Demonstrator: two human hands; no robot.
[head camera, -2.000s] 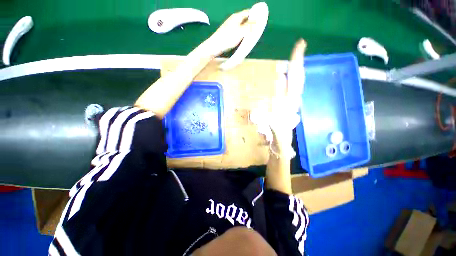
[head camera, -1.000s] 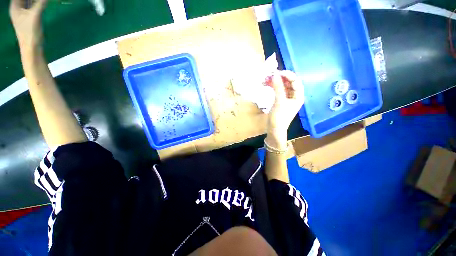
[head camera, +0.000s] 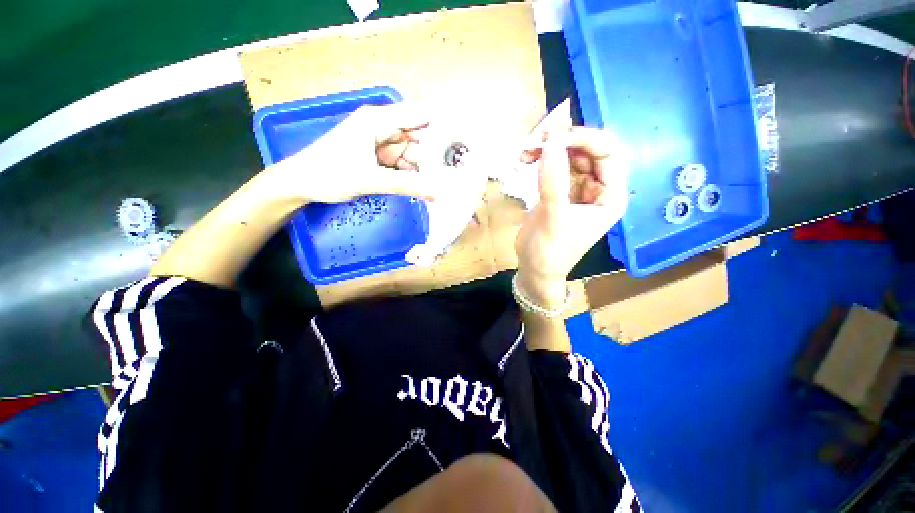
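My left hand (head camera: 351, 160) holds a curved white housing (head camera: 446, 215) over the cardboard; its wide end, with a dark round centre (head camera: 456, 154), points away from me. Glare blurs the edges of hand and housing. My right hand (head camera: 577, 190) is closed on a crumpled white cloth (head camera: 554, 120) just right of the housing; glare hides whether cloth and housing touch. The small blue tray (head camera: 346, 257) lies partly under my left hand and forearm, with tiny dark parts (head camera: 356, 213) showing in it.
The large blue bin (head camera: 662, 110) on the right holds three white gear wheels (head camera: 691, 178). A gear wheel (head camera: 137, 217) lies on the dark bench at left, another partly visible beside my forearm. A clear bag (head camera: 767, 125) lies beyond the bin. The green belt (head camera: 181, 50) runs behind.
My left hand has come back from the green belt at the upper left to the cardboard, now with a housing. My right hand keeps the cloth, with little movement since one second ago.
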